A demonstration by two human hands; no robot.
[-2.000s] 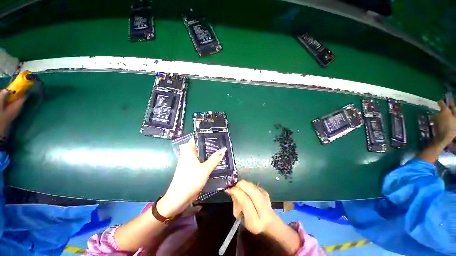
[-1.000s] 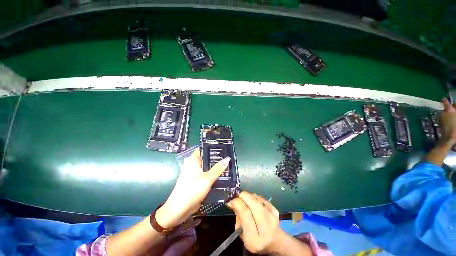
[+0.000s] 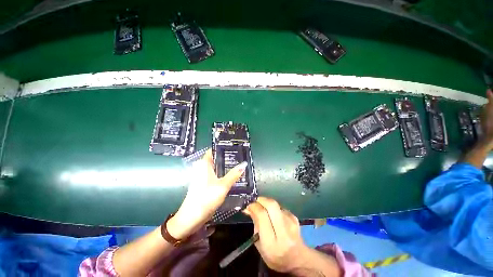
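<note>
An open-back phone unit [image 3: 233, 154] lies before me, its main board end away from me. My left hand [image 3: 208, 186] holds it, thumb on the battery's right side. A dotted sheet [image 3: 224, 216] shows under my left hand and the phone, with another corner left of the phone. My right hand [image 3: 275, 230] is at the phone's near right corner, fingertips pinched together. It holds the tweezers [image 3: 239, 251], whose back end sticks out below the hand; their tips are hidden. I cannot tell whether they grip a part.
A pile of small black parts [image 3: 310, 164] lies right of the phone. Stacked phone units [image 3: 174, 121] lie at the left, and several more at the right [image 3: 369, 127]. A white rail [image 3: 243, 80] separates the belt with other phones. A neighbour's blue sleeve [image 3: 459, 200] is at the right.
The left neighbour's hand and yellow-orange tool have left the view. The belt phones sit slightly further left. My hands keep nearly the same pose at the phone.
</note>
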